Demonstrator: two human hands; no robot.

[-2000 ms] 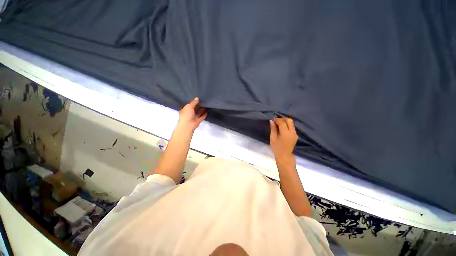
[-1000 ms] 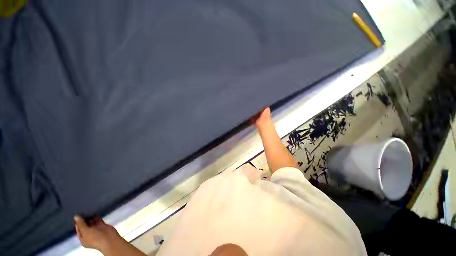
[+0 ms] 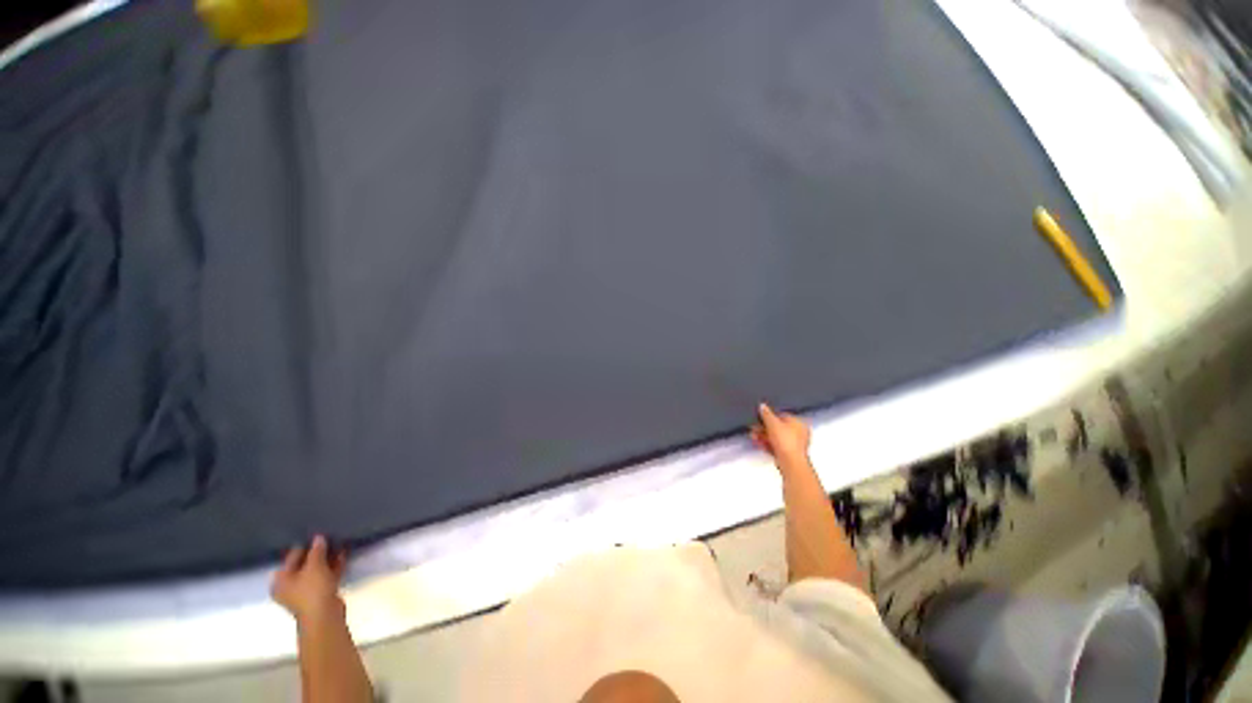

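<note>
A wide dark grey fabric ply (image 3: 577,261) lies on the white cutting table (image 3: 632,511). It is smooth in the middle and right, and rippled at the left. My left hand (image 3: 310,580) pinches its near edge at the lower left, thumb and fingers together at the cloth. My right hand (image 3: 785,434) is at the same edge right of centre, with its fingertips on the cloth border. The fingers' undersides are hidden. A yellow bar (image 3: 1072,258) lies on the cloth near its right corner.
A yellow object (image 3: 256,17) is at the far edge, upper left. A grey-white bin (image 3: 1033,646) stands on the floor at the lower right. Dark fabric scraps (image 3: 947,501) litter the floor beside the table. A pale rail-like strip (image 3: 1167,103) crosses the table at the upper right.
The view has turned towards the table's right end. My hands have moved from close together to wide apart along the edge. The cloth edge between them now lies straight, without the earlier raised fold.
</note>
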